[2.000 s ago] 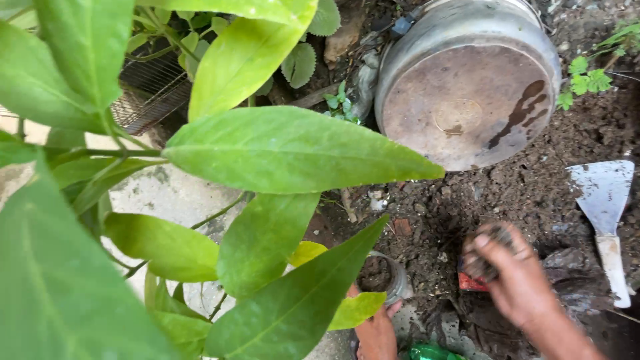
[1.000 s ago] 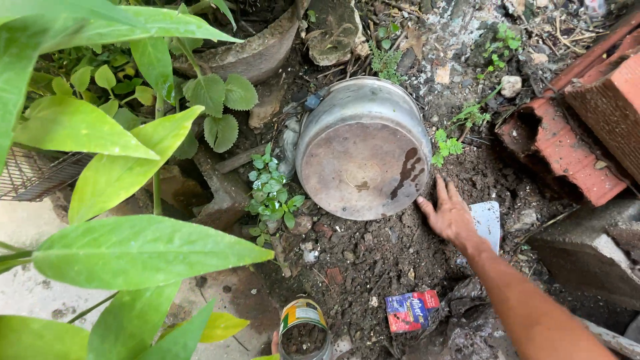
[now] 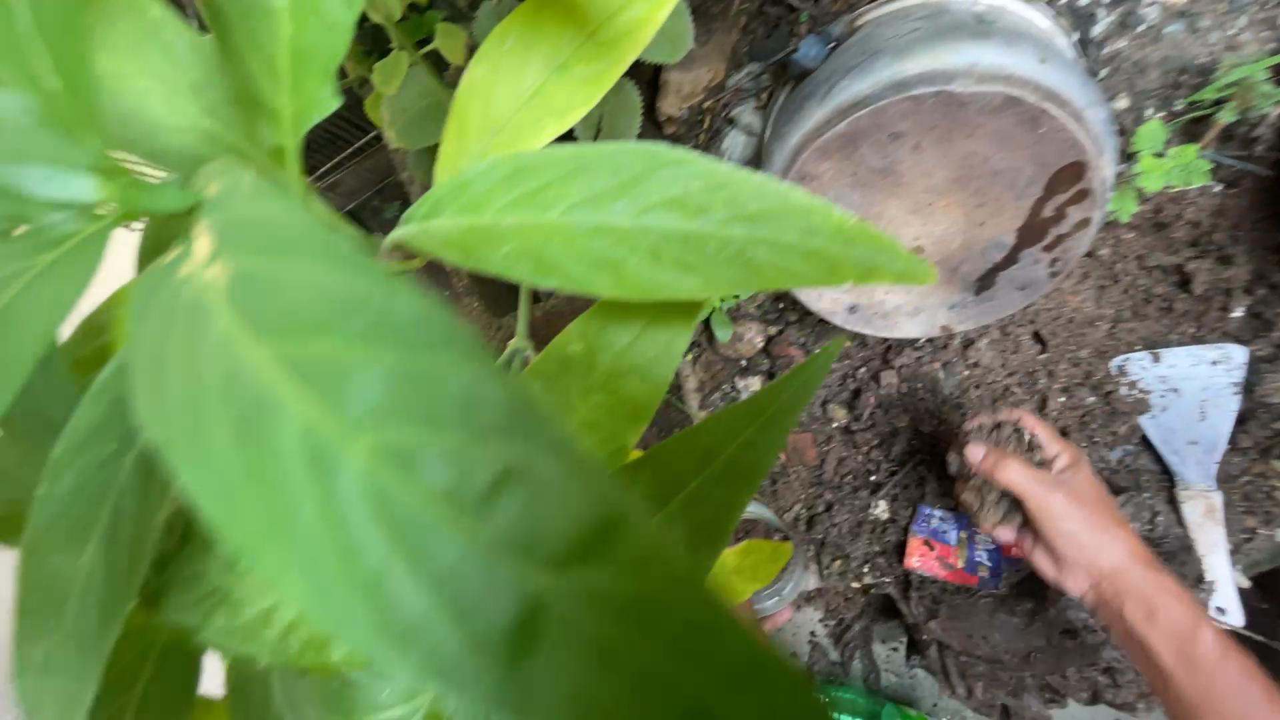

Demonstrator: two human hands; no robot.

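My right hand (image 3: pixel 1060 510) is closed around a clump of dark soil (image 3: pixel 1000 465), just above a blue and red packet (image 3: pixel 960 548) on the ground. Only fingertips of my left hand (image 3: pixel 775 618) show, by the base of a clear jar (image 3: pixel 785 575); leaves cover most of both, so its grip cannot be made out. To the right of my right hand lies a scraper (image 3: pixel 1190 430) with a wide, soil-smeared metal blade and a white handle. Loose dark soil (image 3: pixel 870 430) spreads between the jar and the scraper.
Large green leaves (image 3: pixel 400 430) fill the left side, close to the camera. A round metal pot (image 3: pixel 940 200) lies bottom up at the top, with a wet streak. A small green plant (image 3: pixel 1165 170) grows right of it. Green plastic (image 3: pixel 860 700) shows at the bottom edge.
My right hand has moved from the soil beside the pot to above the packet and now holds a clump of soil. The view has shifted, and leaves now hide most of the jar.
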